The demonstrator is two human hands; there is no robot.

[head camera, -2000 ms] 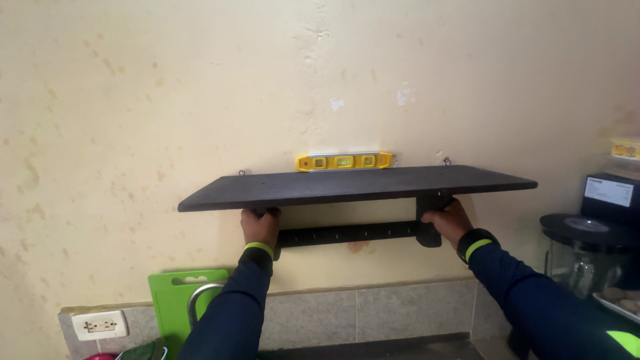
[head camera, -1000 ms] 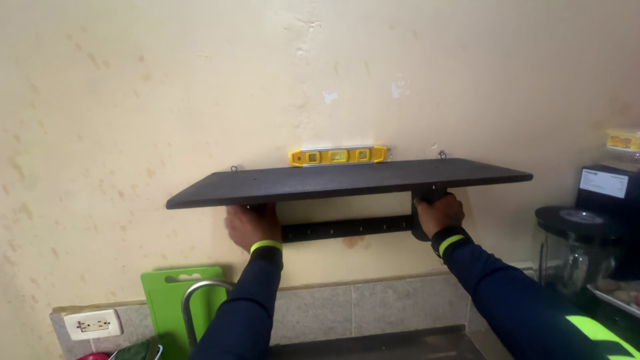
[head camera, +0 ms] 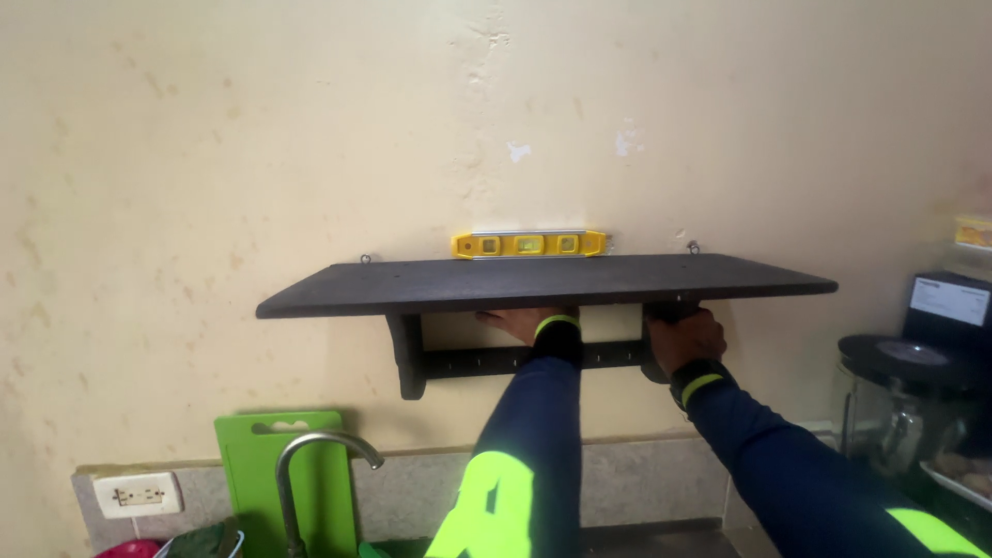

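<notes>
A dark wooden wall shelf lies against the wall, with two brackets and a crossbar below its board. A yellow spirit level rests on the board's back edge along the wall. Metal eye hooks show at the back near both ends. My right hand grips the right bracket under the board. Beneath the middle of the board is my left hand, behind the crossbar's level and partly hidden by the board; its visible fingers extend to the left, and the left bracket is free of it.
Below stand a green cutting board and a curved metal faucet, beside a wall outlet. At the right are a blender-like jar with a black lid and a dark box. Grey tiles line the lower wall.
My left hand has let go of the left bracket and moved right, under the middle of the board. My right hand stays at the right bracket.
</notes>
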